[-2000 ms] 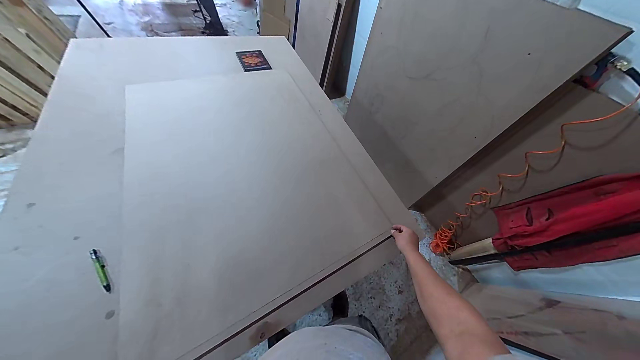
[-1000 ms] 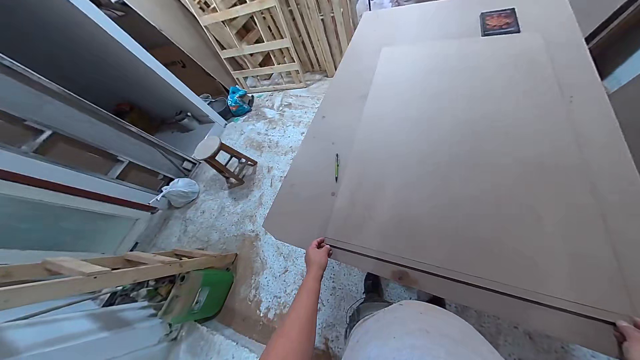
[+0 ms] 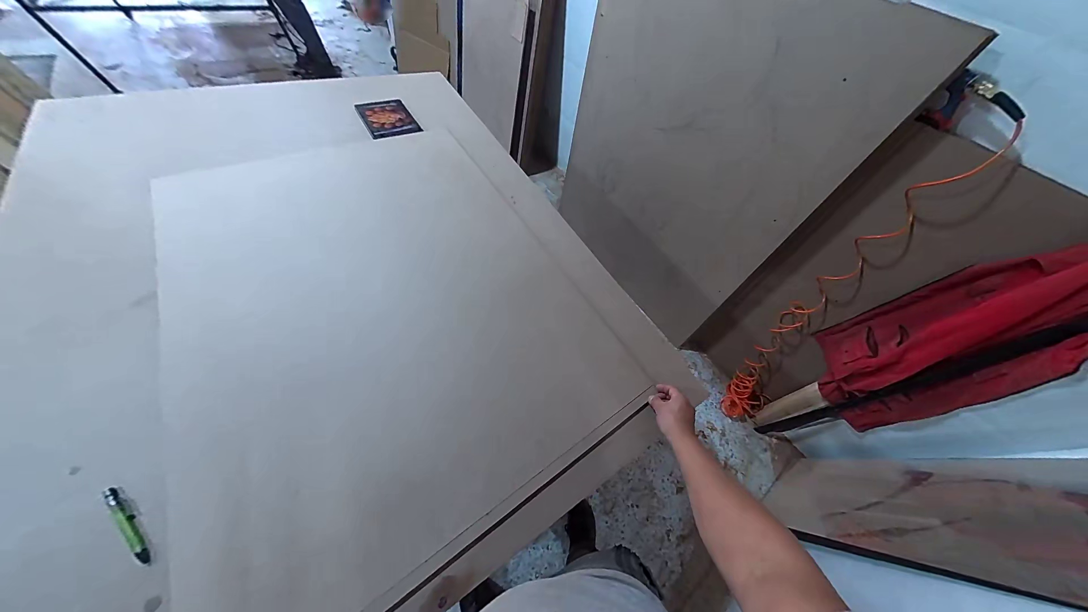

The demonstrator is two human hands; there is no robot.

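A large flat board (image 3: 365, 340) lies on a bigger light brown work surface (image 3: 76, 255), its near edge running diagonally with a dark gap along it. My right hand (image 3: 671, 410) pinches the board's near right corner between thumb and fingers. My left hand is outside the view. On the left part of the surface lies a green marker or pen (image 3: 127, 525) with dark ends. A dark rectangular card or booklet (image 3: 388, 118) with an orange picture lies beyond the board's far edge.
Large panels (image 3: 731, 127) lean on the wall at the right. A coiled orange air hose (image 3: 744, 391) hangs down beside them. Red cloth (image 3: 952, 331) lies near a dark bar. Cardboard (image 3: 421, 38) stands at the back. Speckled floor (image 3: 637, 501) shows below the near edge.
The view has swung strongly to the right since one second ago. My left hand, at the board's left near corner then, is out of view now. My right hand remains at the right corner.
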